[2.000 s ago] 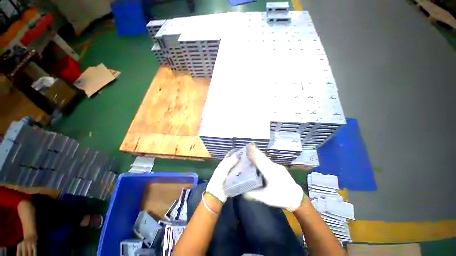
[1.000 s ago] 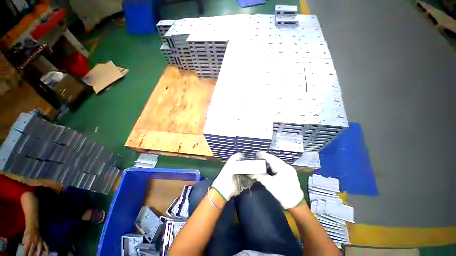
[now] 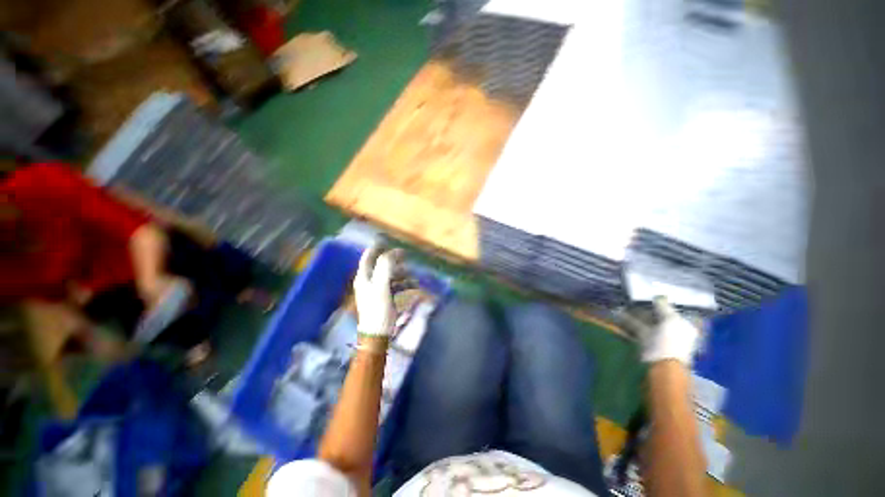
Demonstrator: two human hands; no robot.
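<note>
The view is blurred. My left hand (image 3: pixel 376 296), in a white glove, is raised over the near right part of the left blue tote (image 3: pixel 254 354); its fingers look apart and I see nothing in them. Loose grey metal box parts (image 3: pixel 309 374) lie jumbled in the tote. My right hand (image 3: pixel 671 335), also gloved, is at the front of the large stack (image 3: pixel 582 116), its fingertips by the pale top of a lower step (image 3: pixel 670 287). Blur hides whether it holds a part.
The plywood pallet (image 3: pixel 427 146) shows left of the stack. Pale plates (image 3: pixel 713 447) lie on the floor by my right arm, near a blue sheet (image 3: pixel 767 369). At left are another stack (image 3: pixel 209 165), a person in red (image 3: pixel 68 233) and another blue tote (image 3: pixel 121 437).
My hands have parted from over my lap: left to the tote, right to the stack's front. The part between them is no longer seen there. The view has turned and tilted down.
</note>
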